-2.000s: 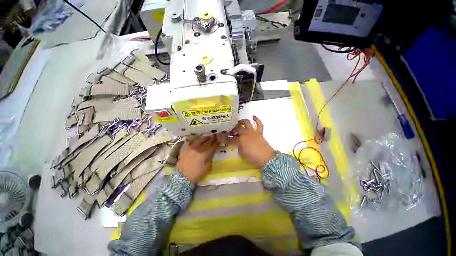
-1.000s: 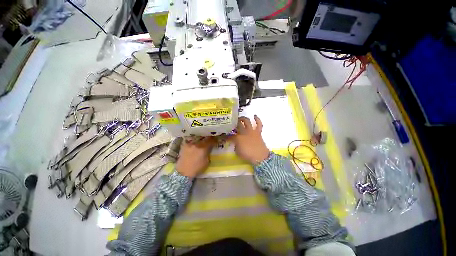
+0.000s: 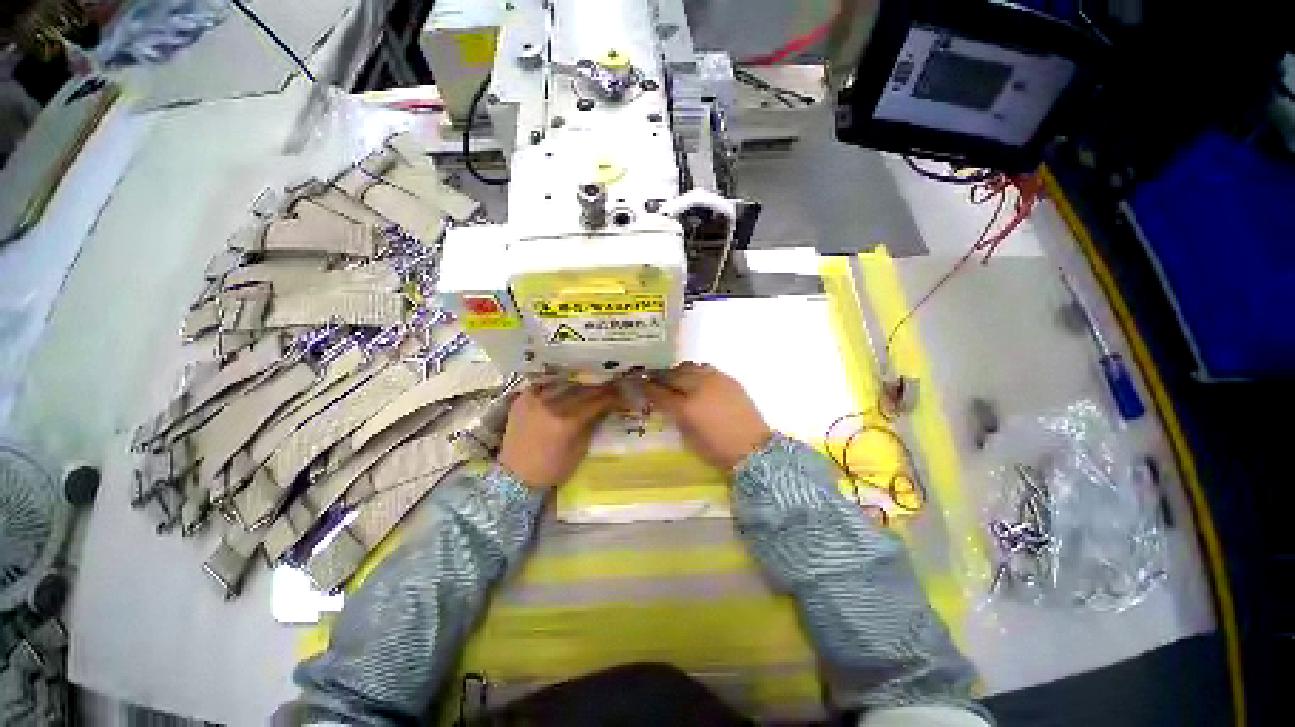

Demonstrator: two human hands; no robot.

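Observation:
The white sewing machine head point(image 3: 597, 298) with a yellow warning label stands in the middle. My left hand point(image 3: 550, 430) and my right hand point(image 3: 710, 412) are both at its lower edge, fingertips close together in front of the needle area. A small piece seems to lie between the fingertips, but the head and fingers hide most of it, so I cannot tell whether either hand grips it. A fanned pile of beige webbing straps point(image 3: 341, 291) lies left of the machine, its silver hooks toward the machine, and reaches close to my left hand.
A clear bag of silver hooks point(image 3: 1086, 518) lies at the right. A blue-handled tool point(image 3: 1121, 386) is near the right edge. Loose red thread point(image 3: 869, 462) lies right of my right hand. A screen point(image 3: 973, 83) stands upper right. A small fan point(image 3: 29, 518) is at the far left.
My right hand's raised fingers have come down and inward, toward my left fingertips. The view has shifted slightly. The strap pile looks the same.

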